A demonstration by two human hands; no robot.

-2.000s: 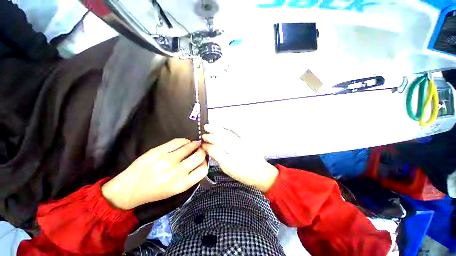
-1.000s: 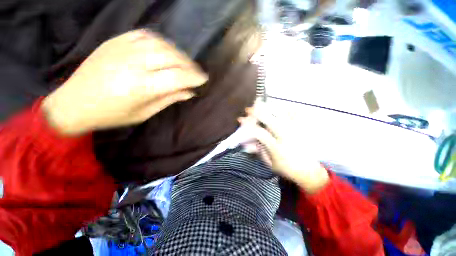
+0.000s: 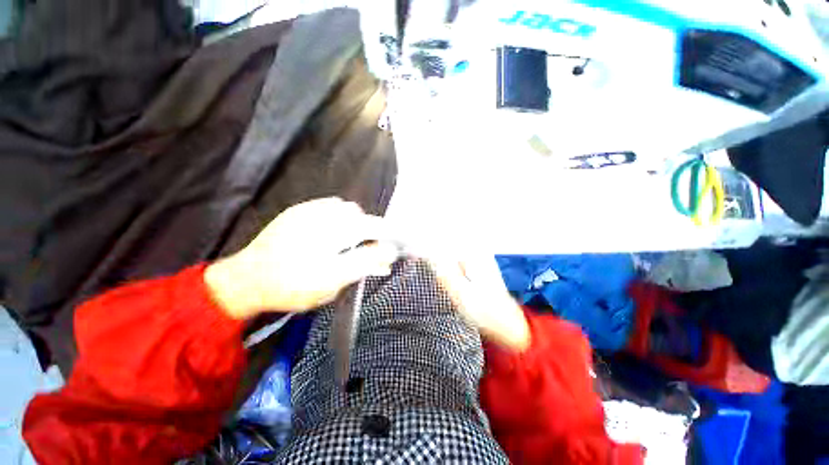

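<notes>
A dark brown garment (image 3: 118, 163) lies heaped over the left of the machine table, with a greyer band (image 3: 282, 100) across it. Its right edge runs up to the needle area. My left hand (image 3: 309, 254) pinches the garment's edge near the table's front. A narrow brown strip (image 3: 344, 336) hangs from under its fingers over my lap. My right hand (image 3: 468, 286) is blurred and partly washed out by glare, close beside my left fingertips. Whether it holds anything cannot be told.
The white sewing machine (image 3: 627, 82) spans the top right, with a dark block (image 3: 523, 79) below its lettering. A slim black tool (image 3: 602, 160) and green-and-yellow-handled scissors (image 3: 698, 191) lie on the table (image 3: 545, 218). Coloured clothes (image 3: 582, 295) are piled below at right.
My left hand has come down from over the cloth to its front edge. My right hand has shifted slightly down and left. The strip now hangs over my lap. The camera view has also shifted.
</notes>
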